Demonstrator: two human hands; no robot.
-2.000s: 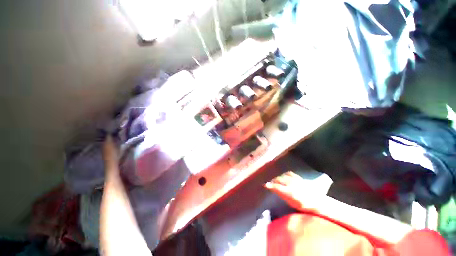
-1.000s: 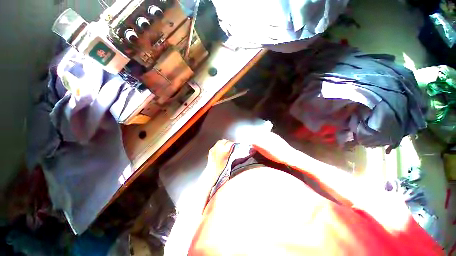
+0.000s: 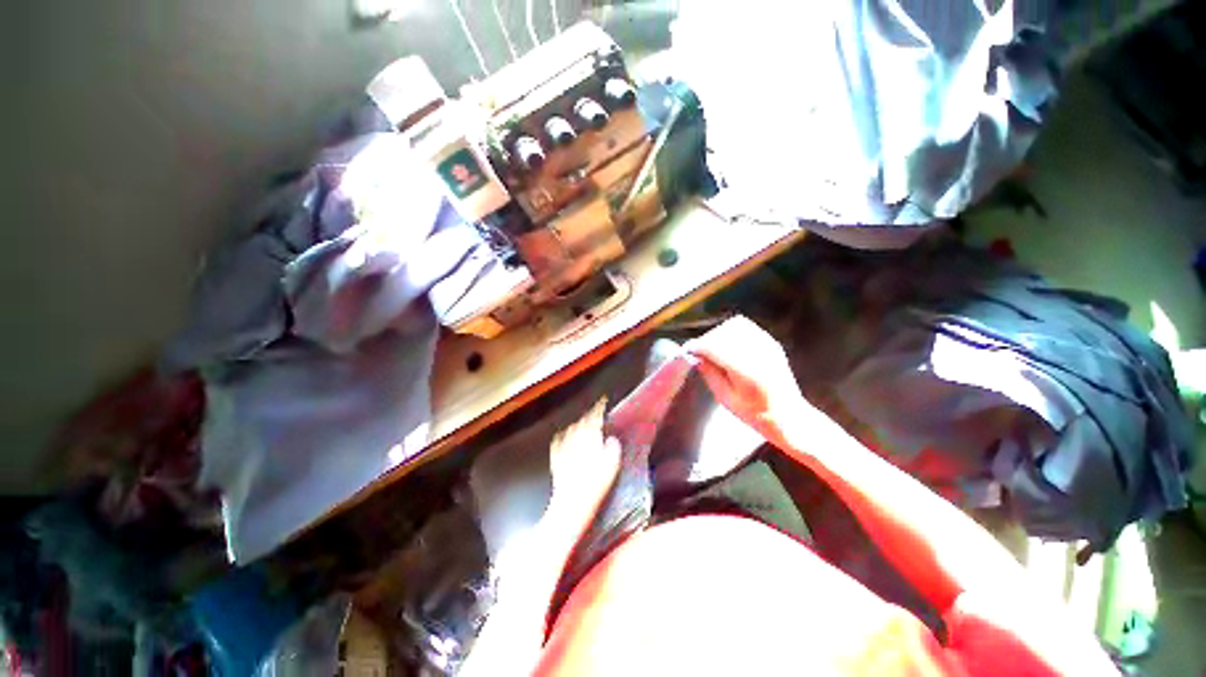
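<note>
My left hand (image 3: 582,452) and my right hand (image 3: 743,377) are above my lap, in front of the table edge. A pinkish-grey fabric panel (image 3: 647,413) stretches between them. My right hand pinches its upper corner. My left fingers are at its left edge and appear to hold it. The panel's lower part hangs toward my lap, partly hidden by my forearm. The overlock machine (image 3: 571,238) stands beyond my hands, and neither hand touches it. A grey cloth piece (image 3: 318,430) hangs over the table's left front edge.
The pale machine table (image 3: 529,377) has a brown front edge. Crumpled grey-lilac cloth (image 3: 265,284) lies left of the machine. A brightly lit cloth pile (image 3: 820,119) is on the table's right. A dark blue-grey bundle (image 3: 1058,397) sits lower right. Blue material (image 3: 241,624) lies lower left.
Two seconds ago my left hand was at the cloth heap left of the machine. Now both hands are at the panel over my lap. Since one second ago, they have spread it more. The view has shifted.
</note>
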